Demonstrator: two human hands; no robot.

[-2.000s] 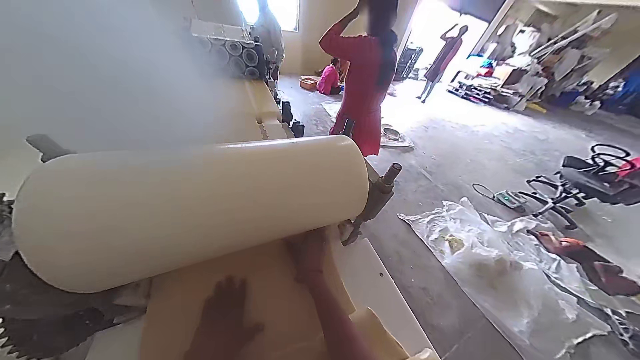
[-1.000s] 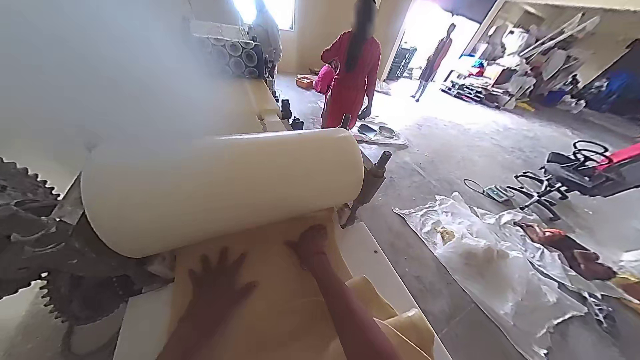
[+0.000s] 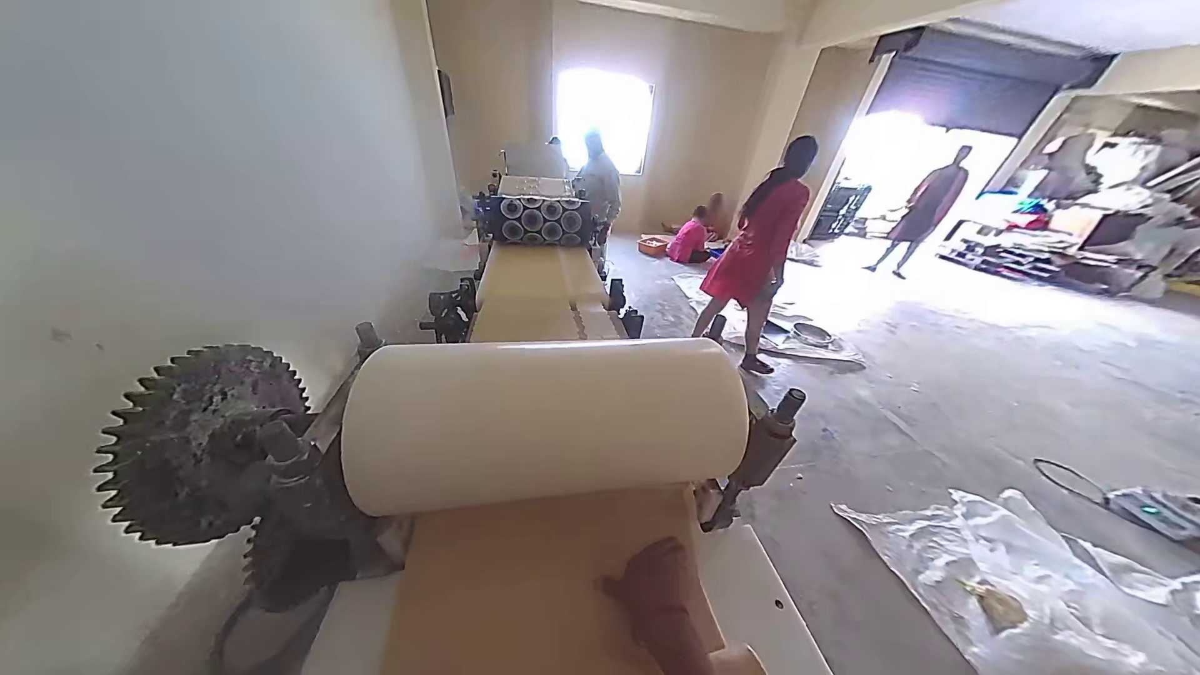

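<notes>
A wide sheet of tan dough [image 3: 525, 591] lies on a white board [image 3: 750, 572] and meets the underside of a large pale roller [image 3: 553, 422]. My right hand [image 3: 656, 581] rests on the sheet near its right edge, below the roller, with the thumb out to the left and the fingertips bent down; whether it pinches the sheet cannot be told. Folded sheet [image 3: 736, 659] shows beside my right wrist at the bottom edge. My left hand is out of view. Beyond the roller, more of the sheet [image 3: 534, 291] runs along the machine.
A toothed metal gear [image 3: 202, 441] stands left of the roller, and a threaded bolt [image 3: 787, 408] at its right end. A person in red [image 3: 769, 234] stands on the right beyond the roller; others are farther back. A plastic sheet [image 3: 1012, 581] lies on the floor at right.
My left hand, flat on the sheet a second ago, has gone out of view. The view has swung up and to the left. The person in red has turned and leans.
</notes>
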